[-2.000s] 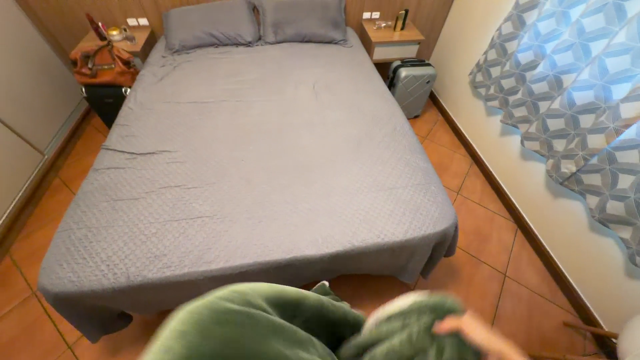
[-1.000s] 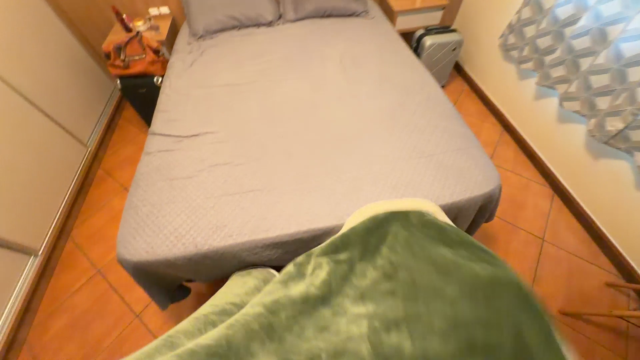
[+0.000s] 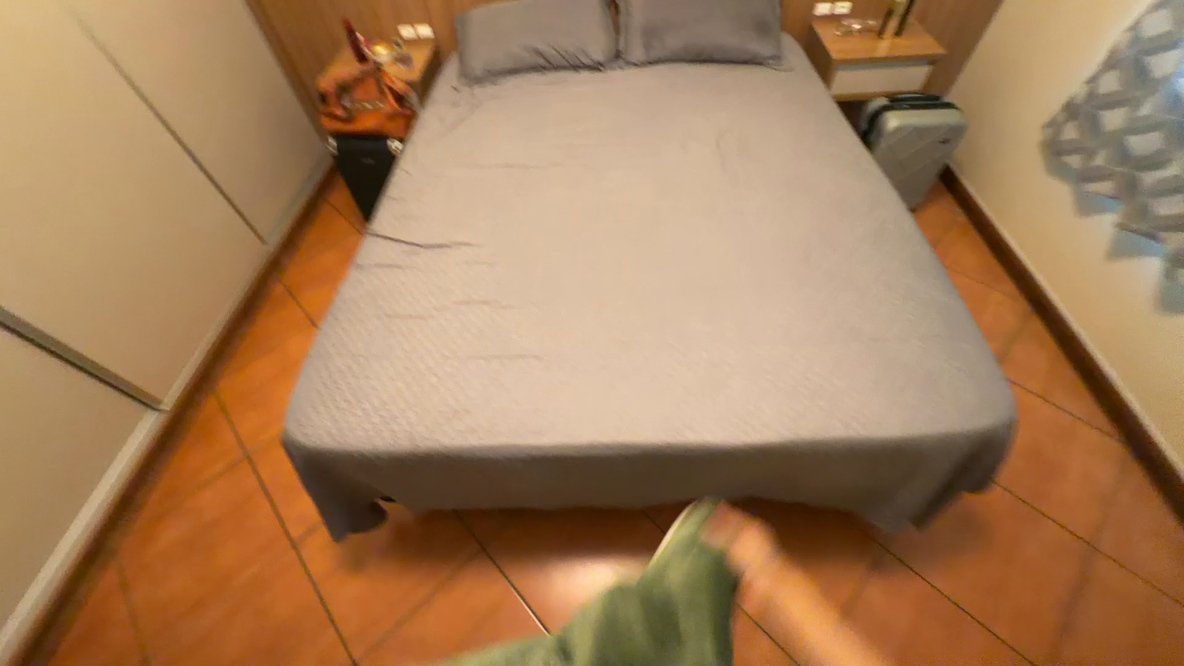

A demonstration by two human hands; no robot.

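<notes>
At the bottom of the head view, my right hand (image 3: 742,544) grips the upper edge of a green blanket or similar cloth (image 3: 661,606) with a pale border. Both are blurred by motion. The cloth hangs down out of the frame, just short of the foot of the bed. My left hand is not visible. Ahead lies the bed with a grey quilted bedspread (image 3: 638,277), lightly creased on its left side. Two grey pillows (image 3: 536,39) rest against the headboard.
A brown handbag (image 3: 368,100) sits on a black suitcase (image 3: 363,171) by the left nightstand (image 3: 421,60). A grey hard-shell suitcase (image 3: 911,148) stands below the right nightstand (image 3: 879,44). Sliding wardrobe doors (image 3: 120,185) line the left; a patterned curtain (image 3: 1124,148) hangs at the right.
The green cloth was spread wide and raised across the bottom of the view a second ago; now it is lower and bunched narrow. My right hand, hidden then, shows again.
</notes>
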